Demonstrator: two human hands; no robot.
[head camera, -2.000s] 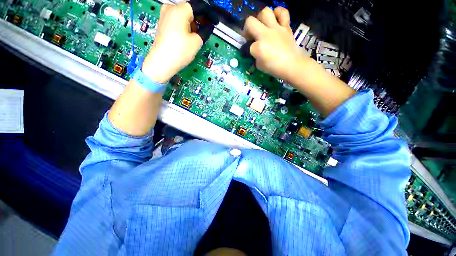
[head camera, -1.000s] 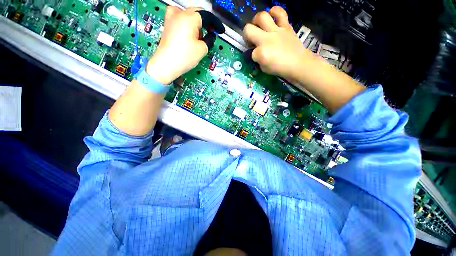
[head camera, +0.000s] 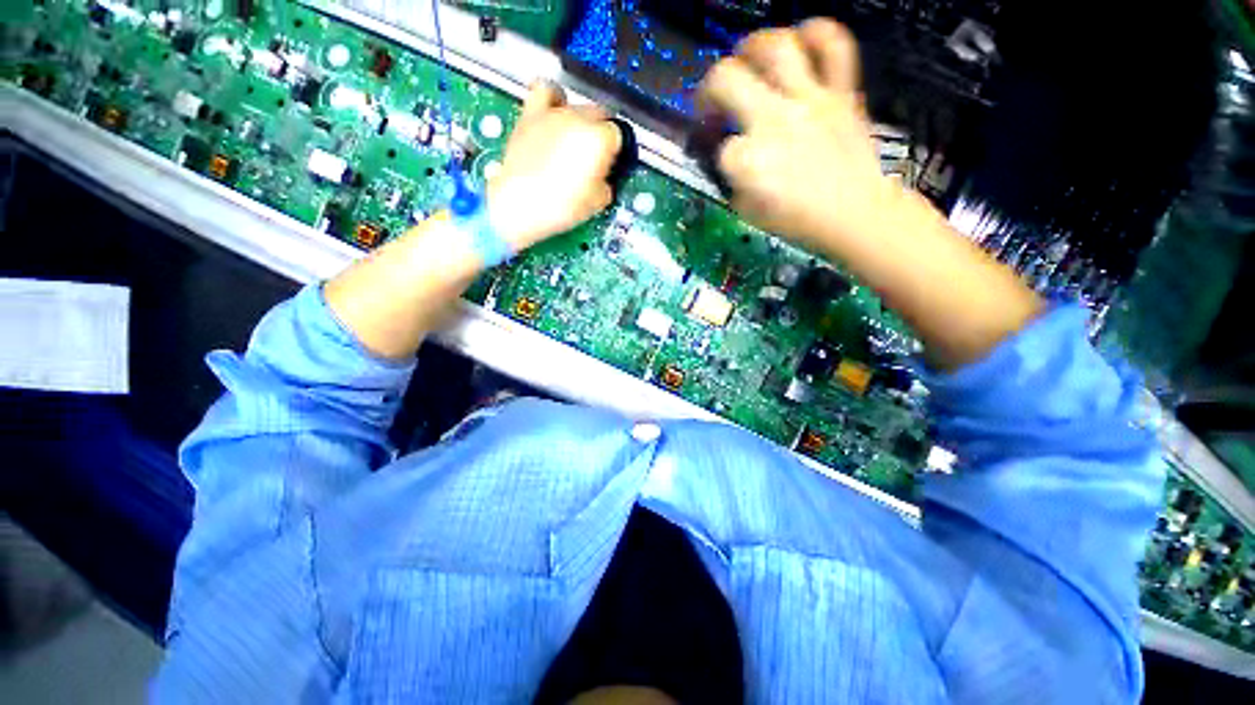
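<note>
Green circuit boards lie in a long strip between pale rails. My left hand is over the board near the far rail, fingers curled, with a dark rounded piece at its fingers; whether it is gripped or worn is unclear. My right hand is right of it, over the far rail, fingers bent. Something dark shows at its fingertips, too blurred to name. A light blue strap with a cord is on my left wrist.
Small blue components lie in a dark bin beyond the far rail. Silver-white pieces and silver-ended components lie to the right, partly behind my right arm. The near rail runs before me. A white sheet is at far left.
Both hands have moved right and slightly nearer in the picture. The left hand is lower along the far rail. More of the blue components show between the hands.
</note>
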